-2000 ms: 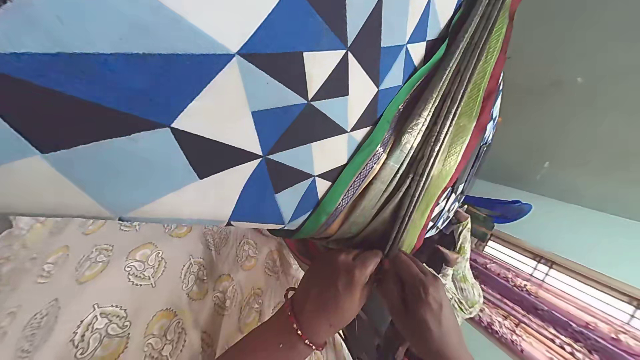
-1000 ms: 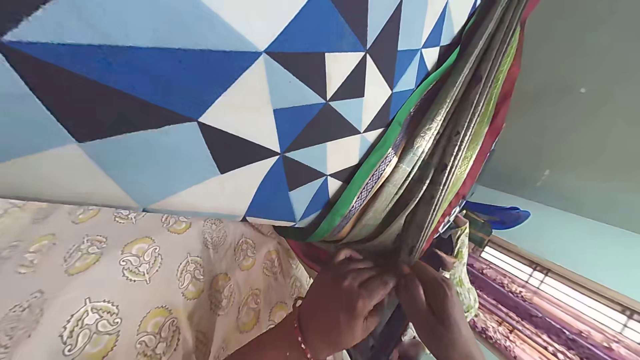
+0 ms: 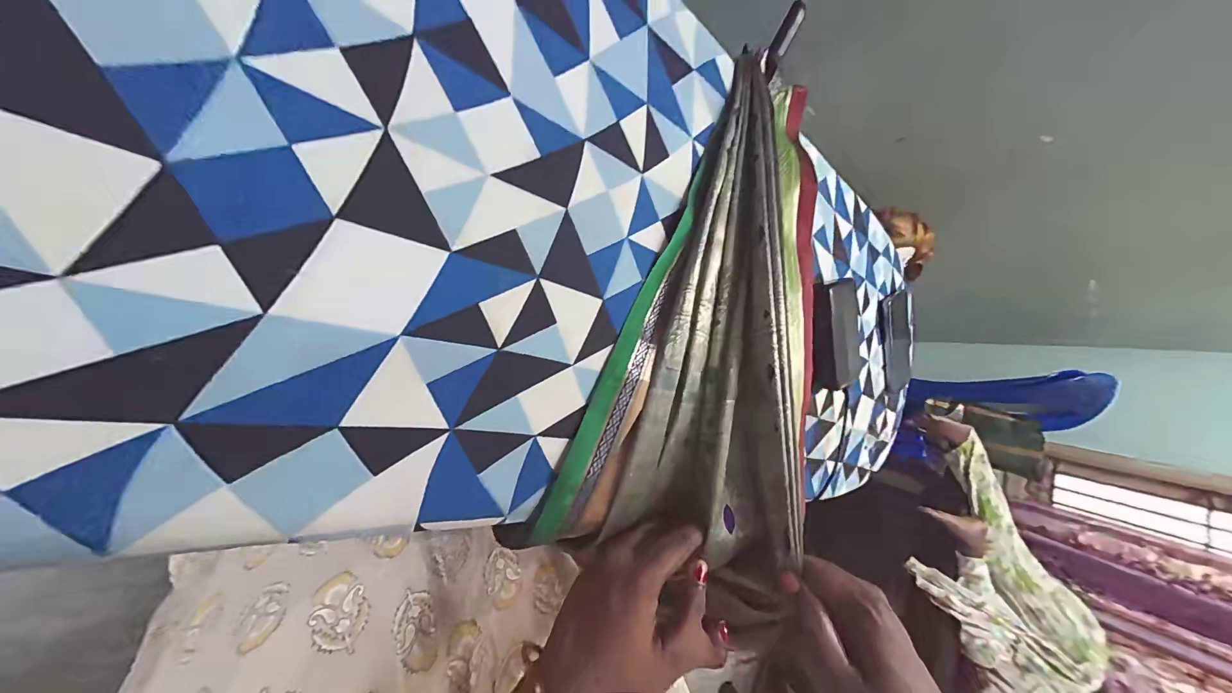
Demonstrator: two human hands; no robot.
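A grey-green pleated cloth (image 3: 717,385), with a green edge on one side and a red edge on the other, hangs gathered across a board covered in blue, white and black triangles (image 3: 385,289). A dark clip or rod end (image 3: 784,38) is at the top of the pleats. My left hand (image 3: 630,606) rests on the cloth's lower part, thumb and fingers bent with a fold between them. My right hand (image 3: 847,626) pinches the pleats at their lower right edge.
Cream cloth with printed motifs (image 3: 356,616) lies below the board. To the right are two dark blocks (image 3: 837,332) on the patterned surface, a blue plastic object (image 3: 1059,390), a green-and-white printed cloth (image 3: 1030,597) and a barred window (image 3: 1136,500).
The view has shifted, showing more of the patterned board and the top of the pleats. The cloth is fanned wider just above my hands. My left-hand fingers are spread more than before.
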